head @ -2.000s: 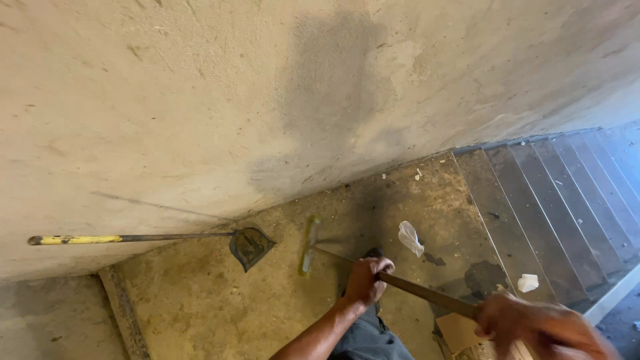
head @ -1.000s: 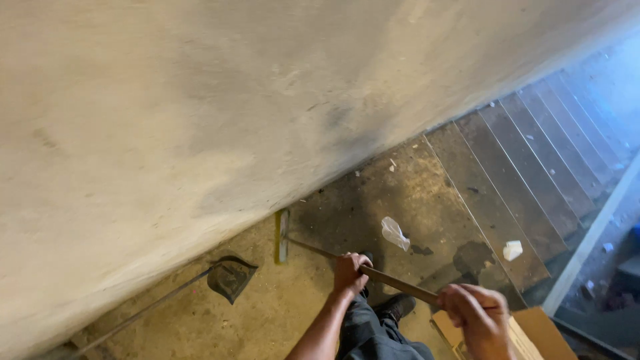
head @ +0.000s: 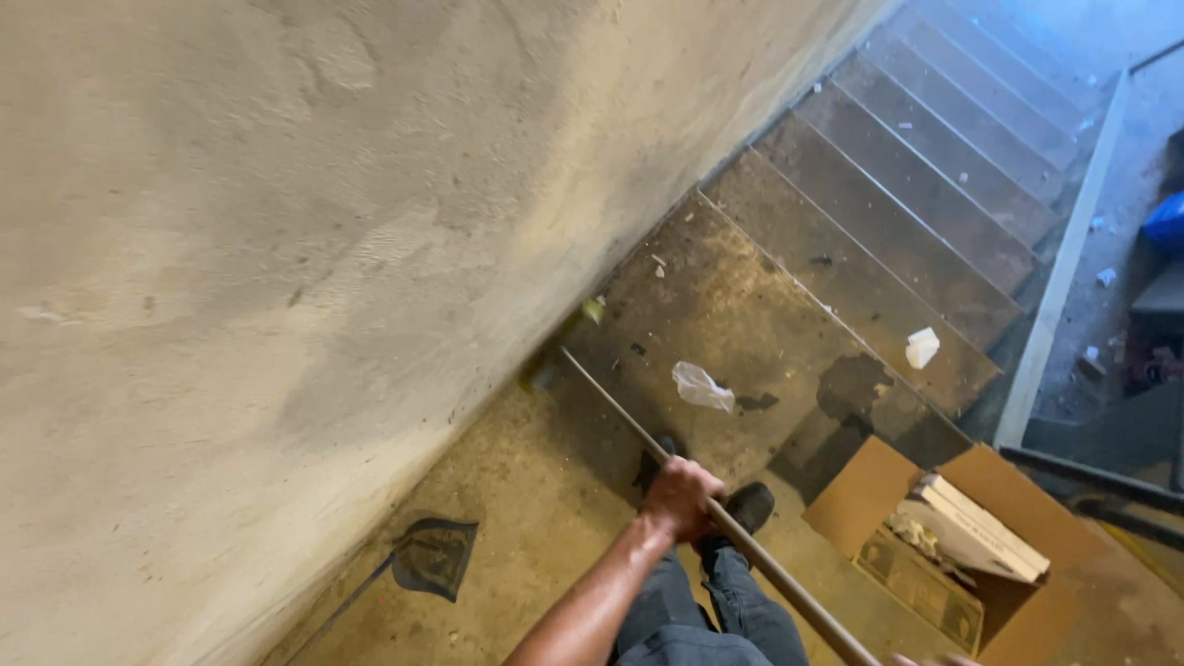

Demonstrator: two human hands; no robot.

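My left hand (head: pixel 683 499) is closed around the middle of a long broom handle (head: pixel 777 575), above my dark shoes. At the bottom edge, the fingers of my right hand (head: pixel 930 660) show only in part beside the handle's near end; their grip is cut off by the frame. The handle slants up and left to the foot of the wall, where the broom head is a blur in shadow. A dark long-handled dustpan (head: pixel 435 559) lies on the floor at lower left. A crumpled clear plastic piece (head: pixel 703 387) lies right of the handle.
A plastered wall (head: pixel 277 231) runs along the left. Steps (head: pixel 906 185) lead away at upper right, with a white scrap (head: pixel 922 348) on one. An open cardboard box (head: pixel 1064 546) holding cartons sits at lower right, beside a metal railing (head: pixel 1064 268).
The dustpan's handle, raised off the floor two seconds ago, has dropped low. The broom head has moved along the wall's foot toward the steps. The view has turned.
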